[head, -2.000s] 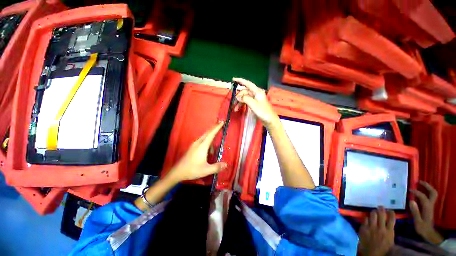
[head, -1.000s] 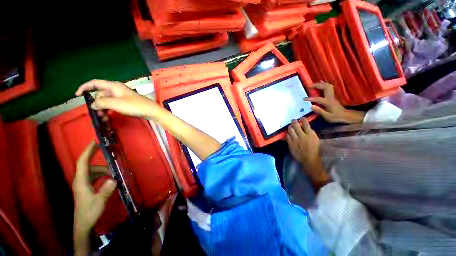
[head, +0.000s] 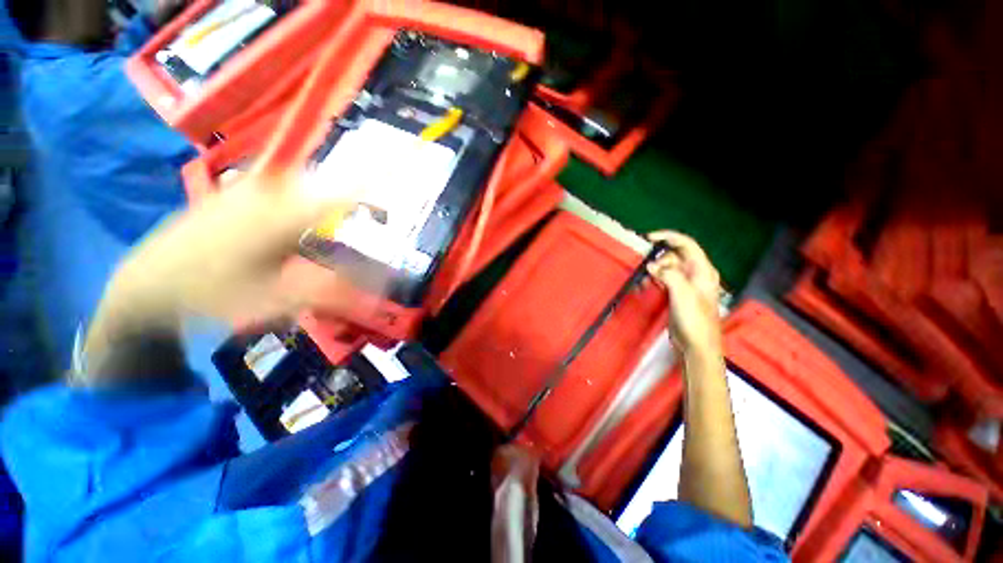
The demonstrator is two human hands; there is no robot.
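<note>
My right hand [head: 691,288] grips the top end of a tablet [head: 583,343], seen edge-on as a thin black line over a red foam tray [head: 517,291]. My left hand [head: 237,258] is blurred, at the left, over the lower left part of an open-back tablet [head: 484,148] in a raised red foam tray [head: 500,33]. A white battery [head: 412,165] and a yellow flex cable [head: 442,124] show in it. Whether my left fingers touch or hold anything is not clear.
A tablet with a lit white screen [head: 770,440] lies in a red tray at the lower right. Stacked red trays [head: 880,297] stand at the right. Another person's blue sleeve [head: 99,121] is at the upper left. Open-back tablets [head: 269,379] lie below the left tray.
My left hand has left the edge-on tablet's side and moved left to the open-back tablet. My right hand still holds the edge-on tablet. The view has swung back left.
</note>
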